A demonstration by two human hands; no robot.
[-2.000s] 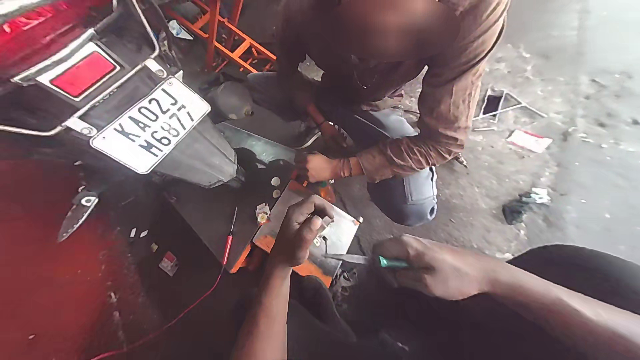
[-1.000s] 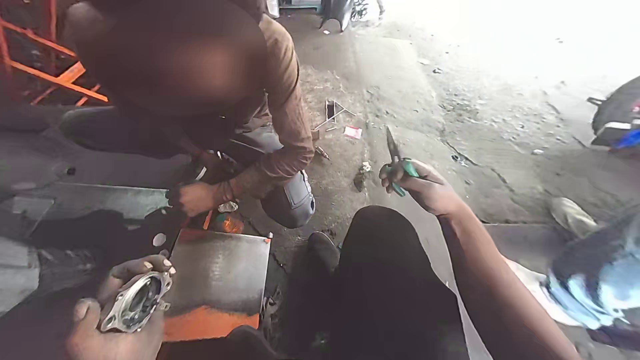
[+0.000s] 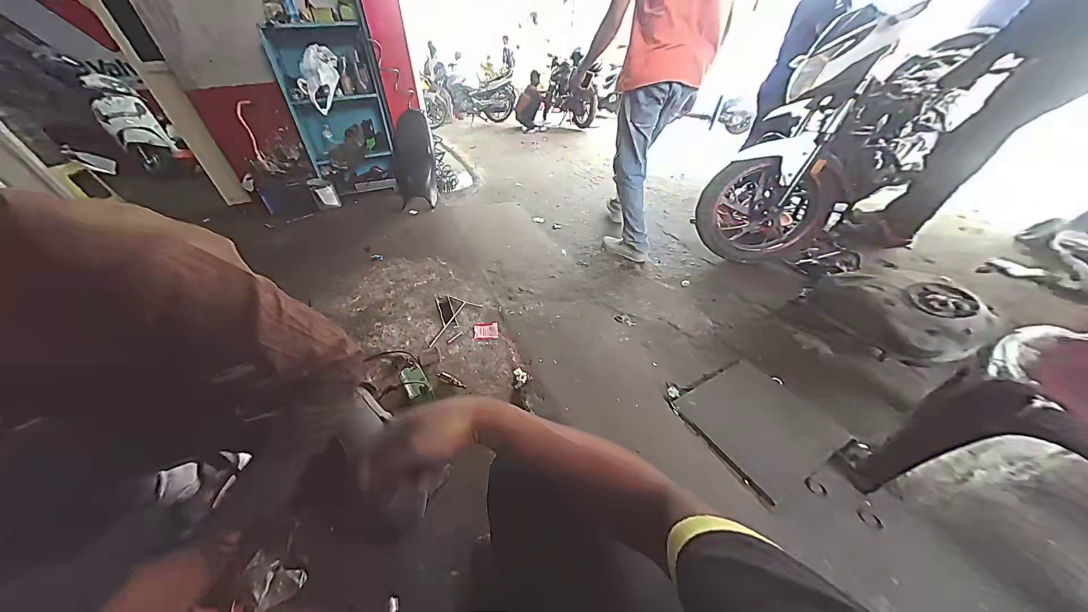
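Observation:
My right hand (image 3: 416, 450) is blurred at lower centre, at the end of my bare forearm, beside the brown sleeve (image 3: 297, 340) of a person close on the left. Whether its fingers hold anything cannot be told. Just beyond it, a green object (image 3: 416, 383) with a dark cord lies on the ground, with a small brass-coloured piece (image 3: 451, 380) to its right. My left hand cannot be made out in the dark, blurred lower left. A crumpled clear plastic piece (image 3: 276, 582) shows near the bottom edge.
A red packet (image 3: 485, 331) and thin metal rods (image 3: 448, 321) lie ahead. A motorcycle's front wheel (image 3: 765, 208) and a removed fuel tank (image 3: 909, 314) are on the right. A person in an orange shirt (image 3: 671, 42) stands ahead. A blue shelf (image 3: 336, 98) stands back left.
The view has swung up and right. My right hand, earlier raised with green-handled pliers, is now low beside the other person's sleeve. My left hand and its round metal part have left clear sight.

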